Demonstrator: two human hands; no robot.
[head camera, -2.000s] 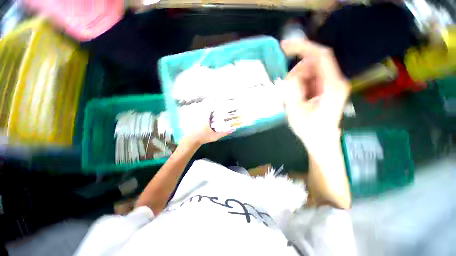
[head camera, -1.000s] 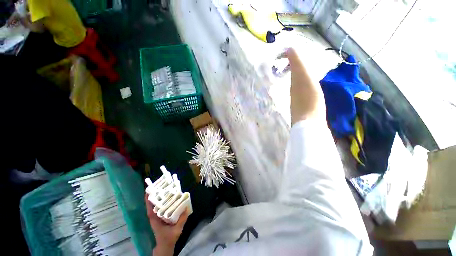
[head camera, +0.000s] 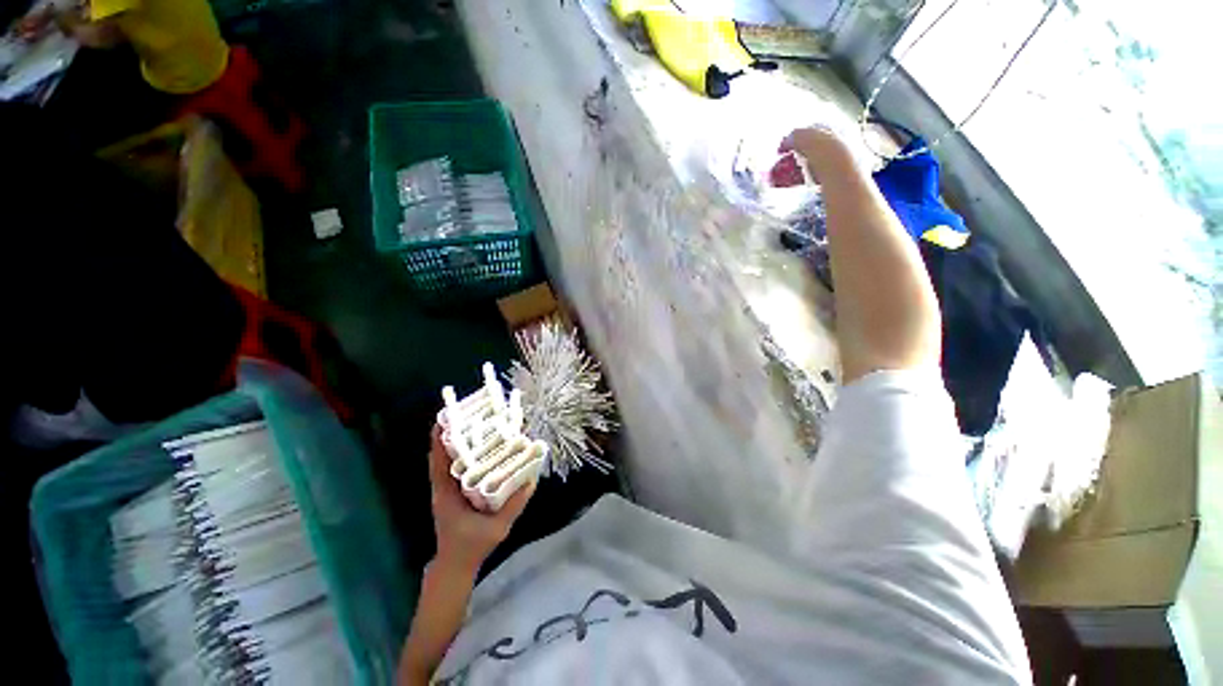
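My left hand (head camera: 470, 516) is closed around a bunch of white flat sleeves (head camera: 491, 445), held low in front of me with their beige hollow ends up and thin prongs projecting. My right arm reaches out over the concrete ledge. My right hand (head camera: 813, 150) is at a crinkled clear plastic bag (head camera: 765, 168), with something reddish beside the fingers; its grip is washed out and unclear. A bundle of thin white sticks (head camera: 563, 402) stands just beyond my left hand. A large teal crate (head camera: 315, 503), packed with rows of white pieces (head camera: 255, 536), is at the lower left.
A green perforated crate (head camera: 463, 261) with white bundles stands on the floor along the ledge (head camera: 644, 295). Yellow (head camera: 697, 51), blue (head camera: 919, 194) and black cloth items lie on the ledge. An open carton (head camera: 1120, 496) is at the right. Another person's yellow sleeve (head camera: 175, 47) shows upper left.
Since the earlier frames, my right hand has gone from beside the teal crate to the ledge and now touches the plastic bag. My left hand still holds the sleeves, now overlapping the stick bundle.
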